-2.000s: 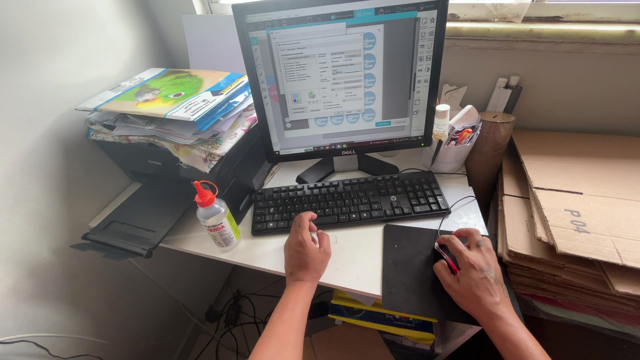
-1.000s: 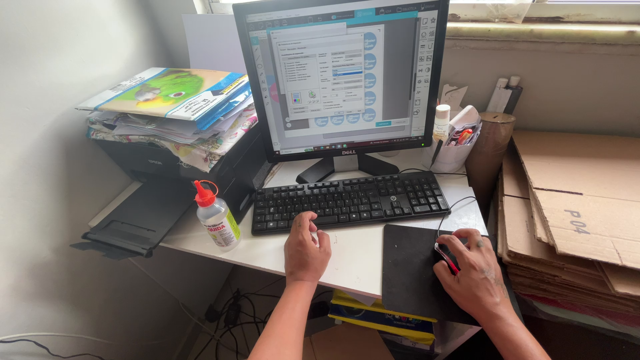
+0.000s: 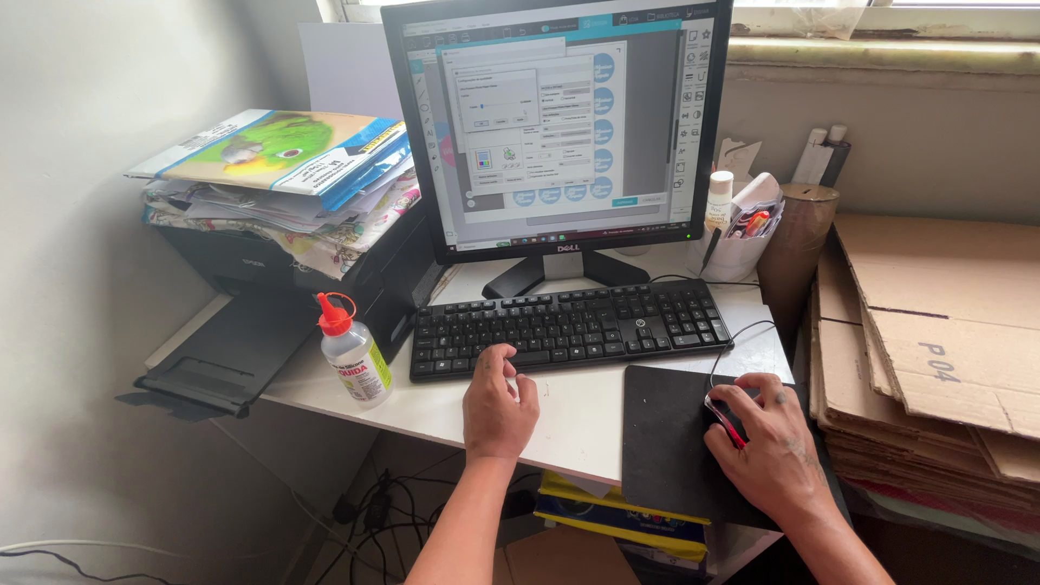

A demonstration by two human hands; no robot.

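My right hand (image 3: 768,443) is closed over a black and red computer mouse (image 3: 725,422) on a black mouse pad (image 3: 662,439). My left hand (image 3: 500,406) rests at the front edge of a black keyboard (image 3: 569,329), fingers curled near its lower left keys; I see nothing held in it. Behind the keyboard stands a Dell monitor (image 3: 561,130), showing overlapping dialog windows, the front one with a slider, over a page of round blue designs. Left of the keyboard is a clear bottle with a red cap (image 3: 355,353).
On the left, an Epson printer (image 3: 244,260) carries papers and a parrot-printed paper pack (image 3: 276,150). A white pen cup (image 3: 735,244) and brown cylinder (image 3: 796,244) stand right of the monitor. Flattened cardboard (image 3: 951,325) is stacked at the right. Cables (image 3: 382,504) hang below the desk.
On the monitor, a drop-down list in a dialog has closed and a smaller window with a slider has opened at its left. Both hands stay in about the same places.
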